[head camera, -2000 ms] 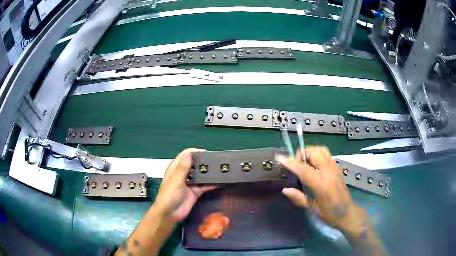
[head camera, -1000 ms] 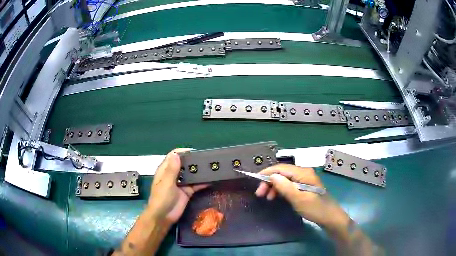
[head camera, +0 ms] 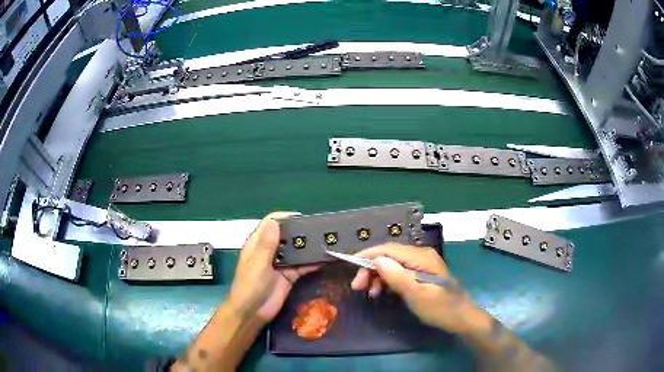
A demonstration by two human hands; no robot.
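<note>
My left hand point(head camera: 256, 269) holds the left end of a grey-brown fixture block point(head camera: 349, 245) above the black tray. Four round seats with brass-yellow rings face up on it. My right hand point(head camera: 408, 280) holds thin silver tweezers point(head camera: 351, 259); their tip is at the block's front edge, just below the second seat from the left. Whether the tip holds a part is too small to tell. The black tray point(head camera: 378, 336) lies under both hands, with an orange-red lump point(head camera: 314, 318) at its left and reddish-brown specks near it.
Single blocks lie at left point(head camera: 166, 262) and right point(head camera: 529, 242) of the tray. Another block point(head camera: 150, 187) sits on the green lane behind the near rail. A row of blocks point(head camera: 480, 160) reaches the right frame point(head camera: 619, 109). More blocks point(head camera: 297, 67) lie along the far rail.
The tweezers, upright near the block's right end at first, have swung down and moved left to the second seat. The block is now tilted. Blocks on the middle lane have shifted right, and another block shows at left.
</note>
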